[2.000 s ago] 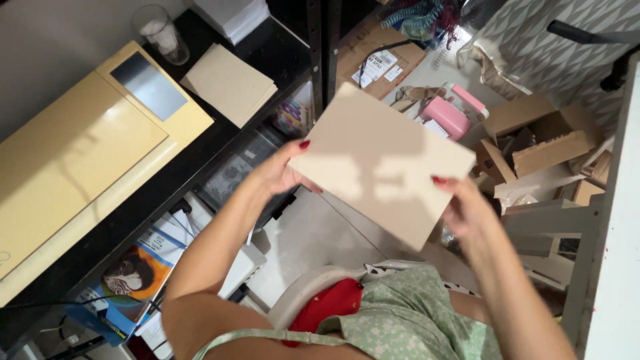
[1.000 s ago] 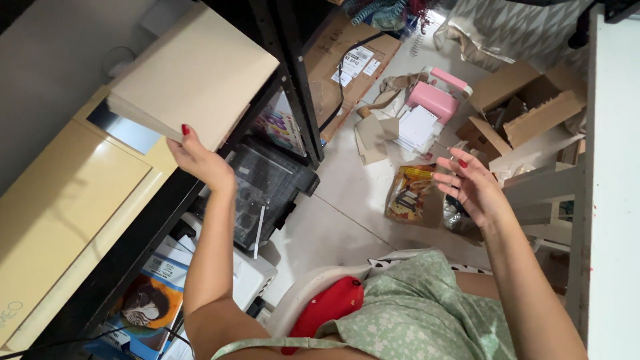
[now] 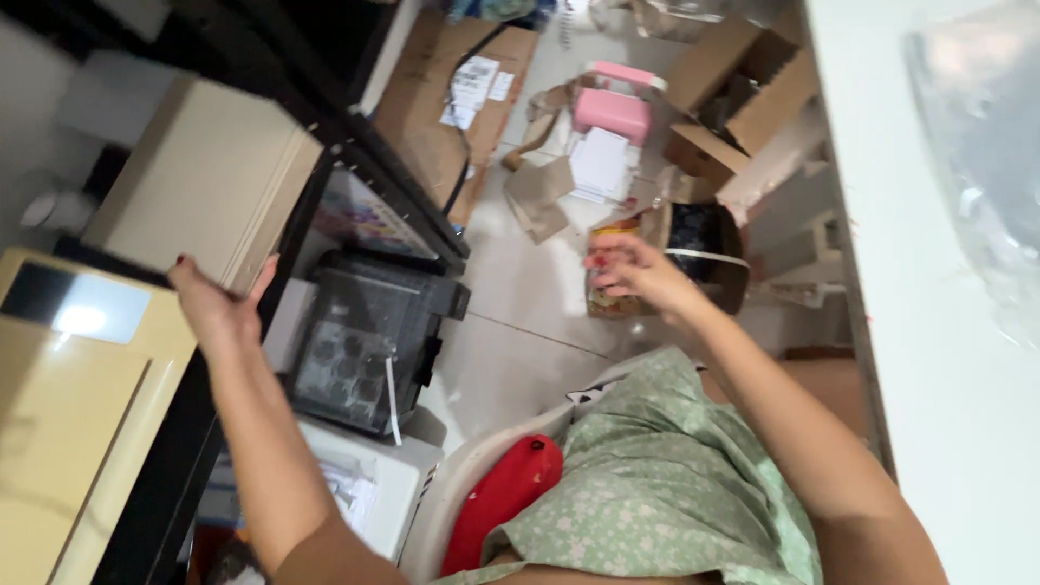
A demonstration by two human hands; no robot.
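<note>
A thick stack of beige sheets or boards (image 3: 207, 175) lies on the black shelf at the left, beside a pale yellow machine (image 3: 73, 406) with a dark glossy panel. My left hand (image 3: 223, 305) touches the near edge of the stack, thumb on one side and fingers spread at the corner; whether it grips the stack cannot be told. My right hand (image 3: 642, 272) hangs in the air over the floor, fingers loosely curled and slightly blurred, with nothing visible in it. Below it are a patterned packet and a dark spool with a white band (image 3: 707, 258).
A dark clear-lidded case (image 3: 357, 341) sits beside the shelf. On the floor are a pink device (image 3: 613, 114), white cards (image 3: 600, 162), brown paper and open cardboard boxes (image 3: 731, 81). A white table edge (image 3: 861, 244) runs along the right.
Two seconds ago both hands held a beige board over the floor; then my left hand was at the stack, which has shifted back along the shelf. My right hand has let go of the board.
</note>
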